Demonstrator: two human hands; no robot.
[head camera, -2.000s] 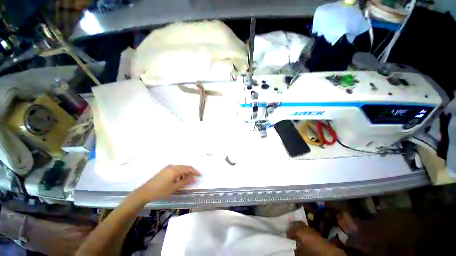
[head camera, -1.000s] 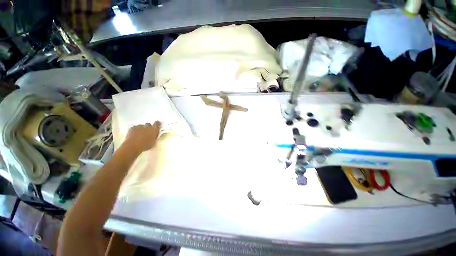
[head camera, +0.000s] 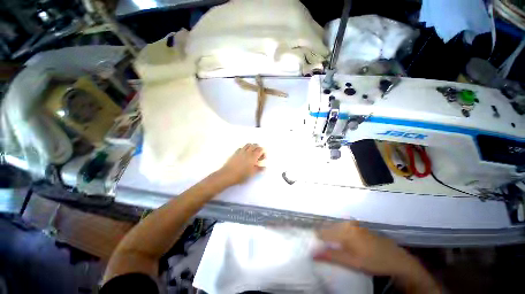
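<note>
My left hand (head camera: 244, 164) lies on the cream fabric panel (head camera: 175, 138), left of the needle area, fingertips bent down onto the cloth; a grip cannot be told. The panel spreads over the left of the white table. My right hand (head camera: 351, 247), blurred, is over the right part of the white fabric (head camera: 253, 258) on my lap, below the table edge; whether its fingers hold the cloth cannot be told. The presser foot area (head camera: 334, 146) of the sewing machine (head camera: 403, 115) stands right of my left hand, brightly lit.
A small dark curved tool (head camera: 288, 178) lies right of my left hand. A phone (head camera: 372, 163) and scissors (head camera: 418, 161) lie under the machine arm. Crossed brown strips (head camera: 261, 97) lie behind. Piled cream fabric (head camera: 253, 34) is at the back, a yellowish housing (head camera: 86, 112) at far left.
My left hand moved from the table front to the left fabric, then right towards the needle. The left panel now shows more cream. My right hand left view and is back over the lap fabric.
</note>
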